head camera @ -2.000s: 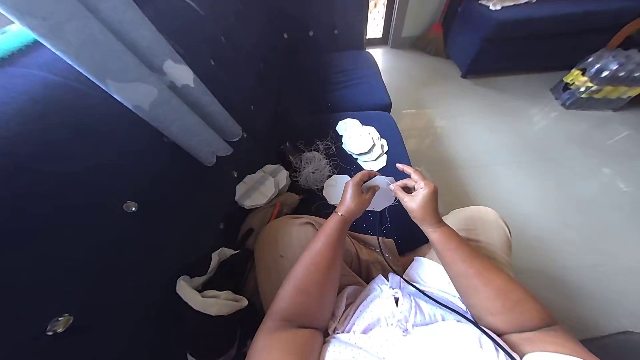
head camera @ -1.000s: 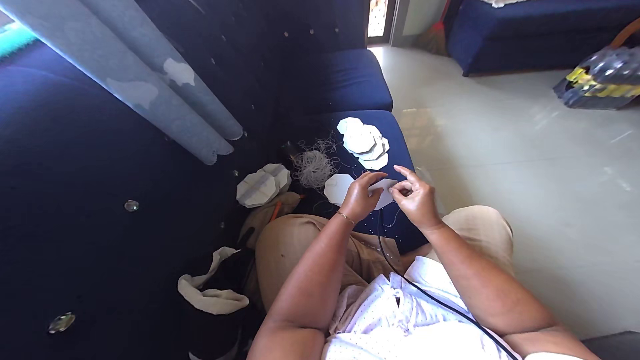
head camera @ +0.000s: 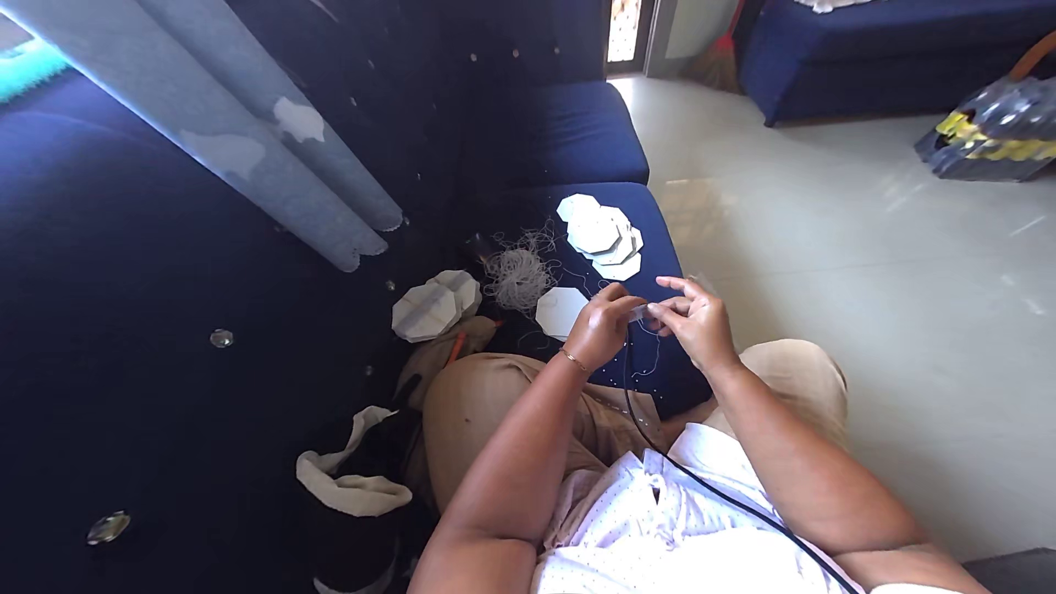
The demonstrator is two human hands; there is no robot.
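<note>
My left hand (head camera: 606, 324) pinches one side of a small pale flat piece (head camera: 637, 313), seen nearly edge-on. The fingertips of my right hand (head camera: 691, 318) meet its other side, two of its fingers raised. Thin thread (head camera: 657, 351) hangs in a loop under the hands. A white octagonal piece (head camera: 561, 313) lies just left of my left hand on the blue seat. Behind it are a tangle of pale thread (head camera: 521, 276) and a pile of white octagonal pieces (head camera: 601, 235). More octagonal pieces (head camera: 426, 310) lie farther left.
A black cable (head camera: 701, 477) runs from near the hands across my lap. The blue seat (head camera: 577, 136) extends ahead, beside a dark studded backrest (head camera: 247, 429) and a grey-blue curtain (head camera: 247, 140). Black-and-white cloth (head camera: 355, 487) lies at the left. Wrapped bottles (head camera: 998, 136) stand on the floor at right.
The pale piece between my hands has tilted from showing its broad face to nearly edge-on. My two hands remain close together over the seat.
</note>
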